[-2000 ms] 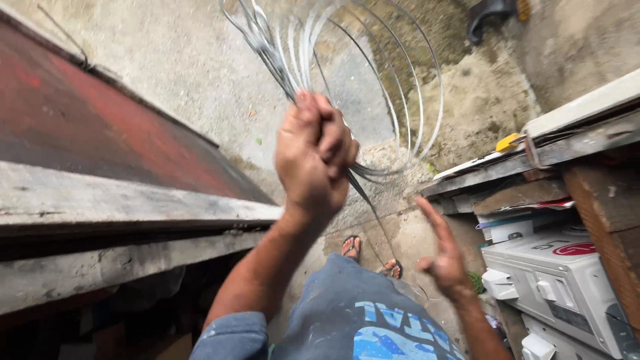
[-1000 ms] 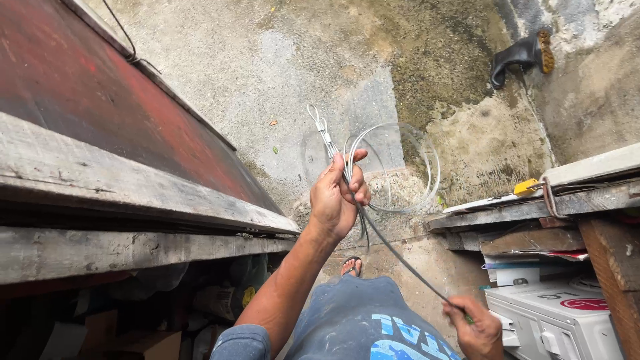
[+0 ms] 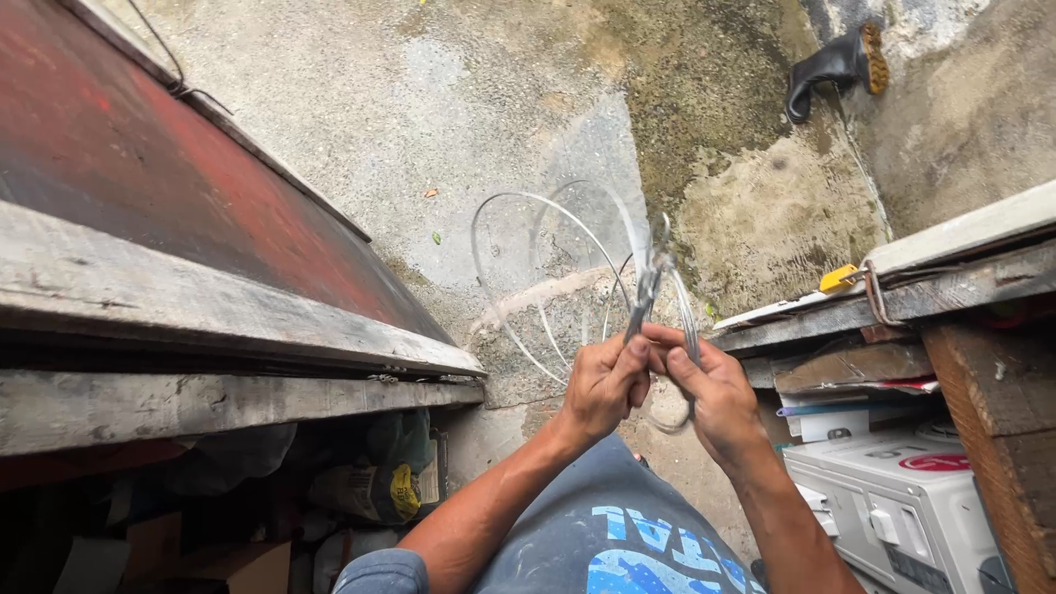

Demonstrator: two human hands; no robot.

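Note:
Both hands meet in front of my body around a coil of thin grey wire cable (image 3: 544, 198). My left hand (image 3: 606, 384) is closed on the gathered part of the coil, where a looped end points up and is blurred. My right hand (image 3: 714, 392) pinches strands of the same cable beside it, with thumb and fingers almost touching the left hand. Wide loops hang out to the left over the concrete, and a smaller loop dangles below the fingers.
A red panel (image 3: 190, 181) and weathered wooden boards (image 3: 206, 297) stand at left, with cluttered goods beneath. At right are a wooden ledge (image 3: 973, 272) with a yellow padlock (image 3: 839, 279), and a white plastic appliance (image 3: 899, 487). A black rubber boot (image 3: 837, 66) lies on the concrete floor (image 3: 511, 107).
My right hand has come up from the lower right to the left hand and now grips the coil. The coil's loops, right of the left hand before, now spread to its left.

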